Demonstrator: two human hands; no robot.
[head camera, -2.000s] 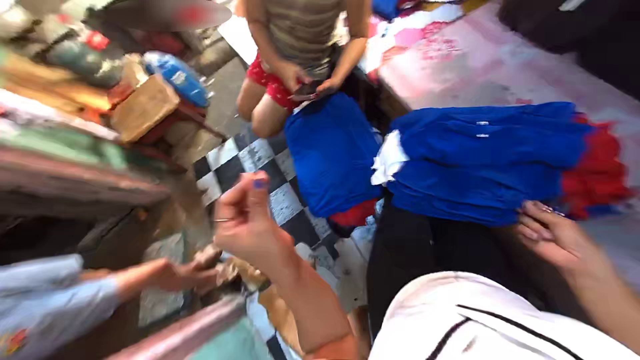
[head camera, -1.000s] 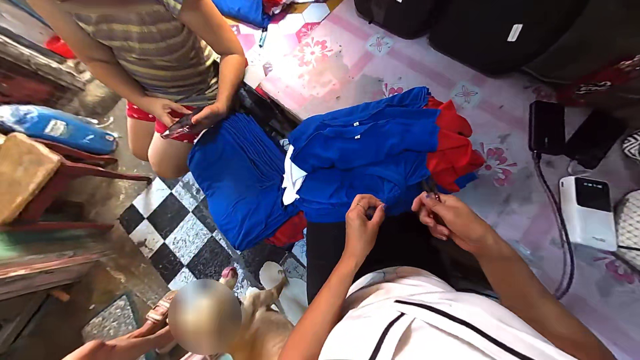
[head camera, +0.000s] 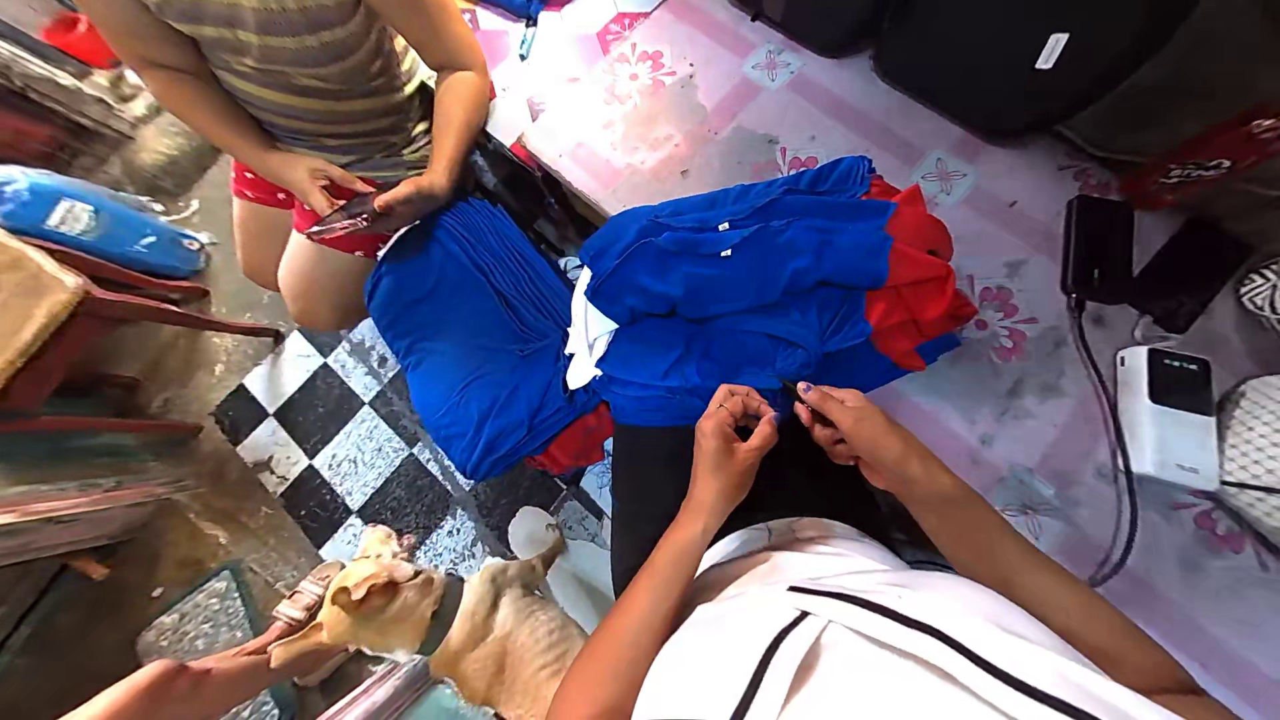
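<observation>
My left hand (head camera: 733, 435) is raised over my lap, thumb and fingertips pinched together at the near edge of a blue garment (head camera: 740, 290); whether a thread is between them is too fine to see. Close on its right, my right hand (head camera: 845, 425) grips a small dark tool (head camera: 800, 395), its tip pointing at the cloth; its kind is unclear. The blue cloth lies across my lap and the table edge, with red fabric (head camera: 920, 280) at its right end and a white piece (head camera: 588, 335) at its left. A stack of blue garments (head camera: 470, 330) sits left of it.
A seated person (head camera: 310, 110) holds a phone (head camera: 345, 215) beyond the stack. A tan dog (head camera: 510, 630) stands below left, near another person's arm (head camera: 190, 680). On the table (head camera: 1000, 400) are a white power bank (head camera: 1165, 415), a cable (head camera: 1105, 450) and black bags (head camera: 1010, 60).
My left hand has come down from beside the stack to near my right hand, which has moved in from the garment's red end. The view has shifted.
</observation>
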